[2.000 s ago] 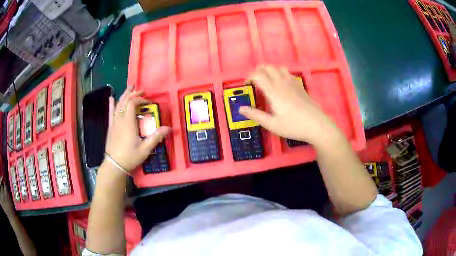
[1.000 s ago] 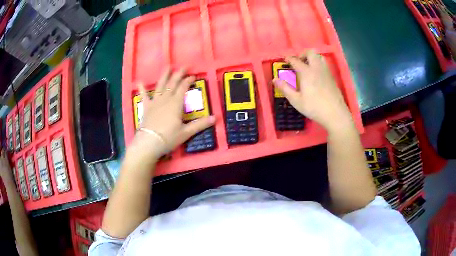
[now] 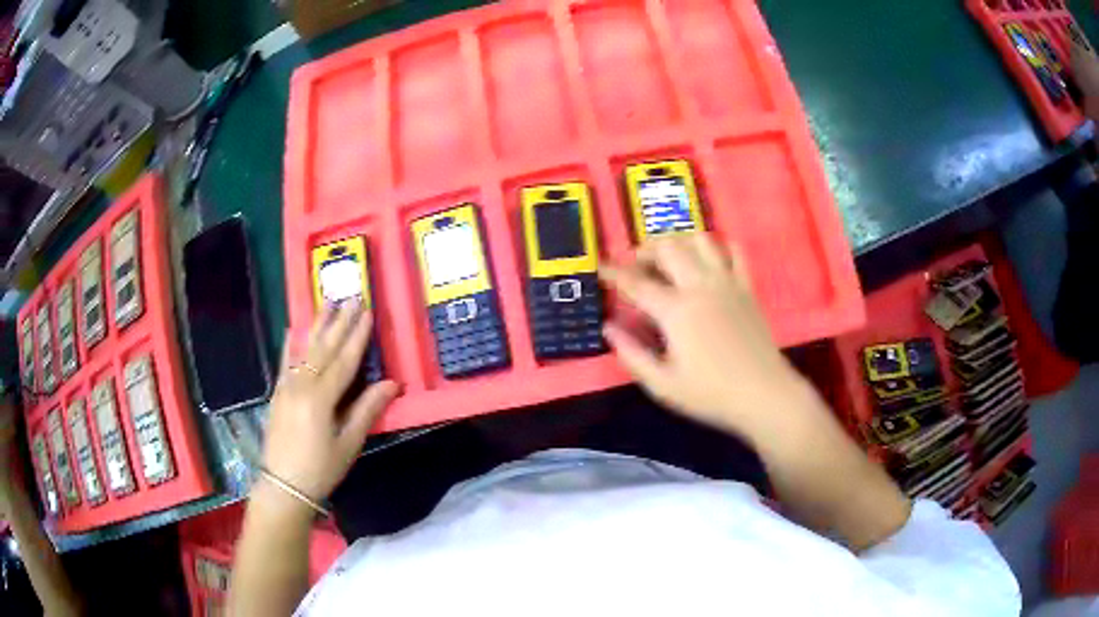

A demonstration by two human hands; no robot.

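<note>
The red tray (image 3: 548,147) lies in front of me, with keypad phones in its near row. The leftmost phone (image 3: 342,275) has a lit screen, and my left hand (image 3: 316,404) rests over its keys. The second phone (image 3: 458,289) has a lit white screen. The third phone (image 3: 564,271) has a dark screen. The fourth phone (image 3: 664,199) shows a lit screen with text or icons, and my right hand (image 3: 693,325) covers its keys, fingers spread and slightly blurred. The far row's pockets and the near right pocket hold no phone.
A smartphone (image 3: 227,316) lies left of the tray. Further left, another red tray (image 3: 181,452) holds phones back side up. Stacked handsets (image 3: 982,362) stand below bench level at right. A person's hand (image 3: 1085,60) is at a tray (image 3: 1042,103) at the upper right.
My left hand has moved left and down, uncovering the second phone. My right hand has moved down and left from the fourth phone's screen to its keys. The third phone's screen remains dark.
</note>
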